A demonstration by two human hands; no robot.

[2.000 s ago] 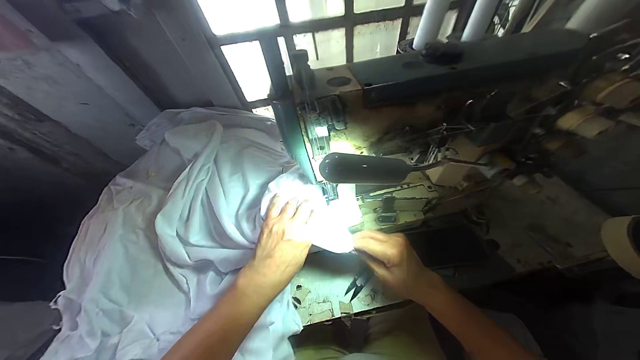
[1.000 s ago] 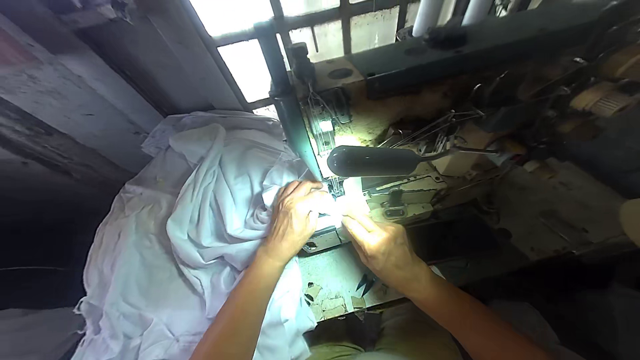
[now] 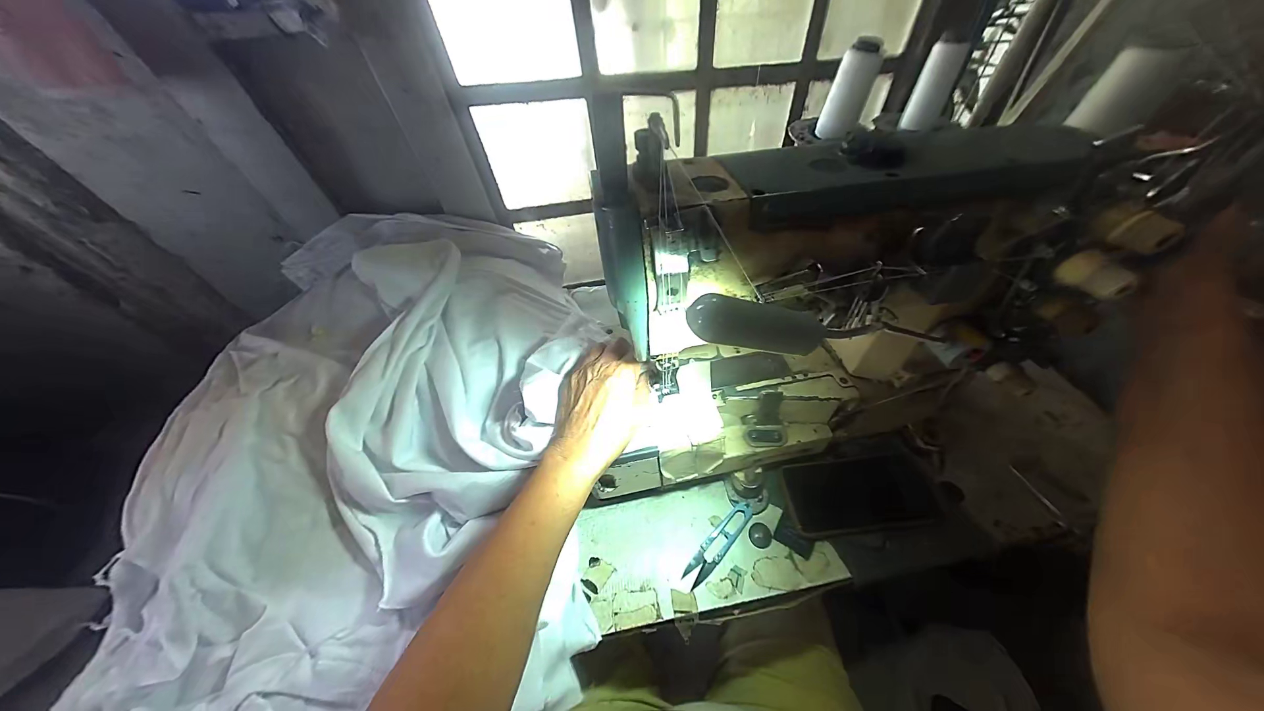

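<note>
White fabric [image 3: 425, 395] lies in a large folded heap on the left and runs up to the needle area of a sewing machine [image 3: 889, 178]. My left hand [image 3: 604, 400] presses on the cloth beside the presser foot [image 3: 667, 377], in the glare of a small lamp [image 3: 755, 324]; whether its fingers grip the cloth is hidden. My right forearm [image 3: 1175, 494] reaches up along the right edge. The right hand at its end is dark and blurred near the upper right corner, so its fingers cannot be made out.
Blue thread snips [image 3: 719, 543] lie on the worn table [image 3: 642, 523] below the machine bed. White thread cones [image 3: 849, 87] stand behind the machine. Yellowish spools [image 3: 1096, 274] sit at the right, near my forearm. A barred window [image 3: 533, 148] is behind.
My right hand has left the cloth at the needle and moved up to the far right. My left hand stays on the fabric by the presser foot. The snips show more fully now.
</note>
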